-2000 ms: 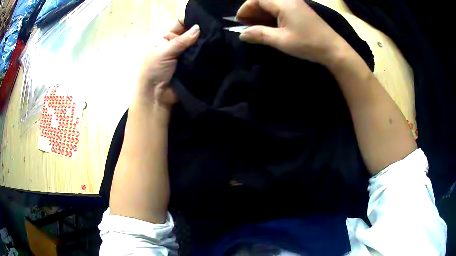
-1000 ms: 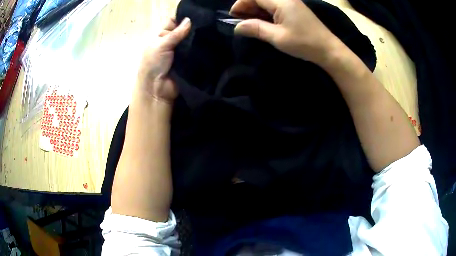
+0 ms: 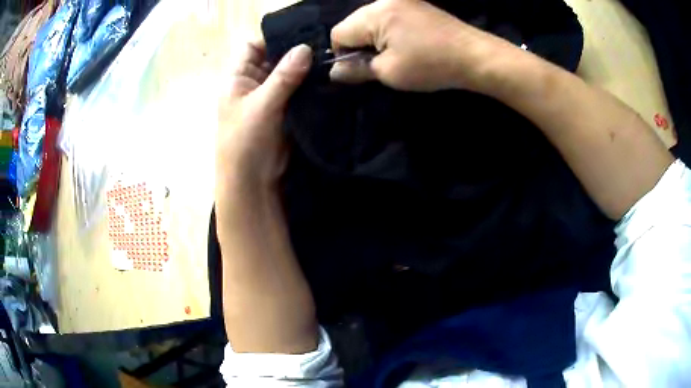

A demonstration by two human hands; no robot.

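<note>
A large black garment [image 3: 439, 189] covers the middle of the table and hangs down to the lap. My left hand [image 3: 261, 114] grips the garment's upper left part, with the thumb on top of the cloth. My right hand [image 3: 394, 49] is closed on small silver thread snips [image 3: 348, 57]. The blades stick out to the left from its fingers, over the black cloth and near my left thumb. Whether the blade tips touch the cloth or a thread cannot be told.
A sheet of red-dotted stickers [image 3: 144, 227] lies on the wooden table [image 3: 83, 303] at left. Clear plastic bags [image 3: 98, 144], a red strip [image 3: 48, 174] and bagged blue goods [image 3: 45, 83] are at far left. More black cloth [image 3: 667, 45] is at the upper right.
The view has shifted, so the table and stickers appear further right and lower. My right hand has turned and its fingers have closed around the snips, nearer my left thumb.
</note>
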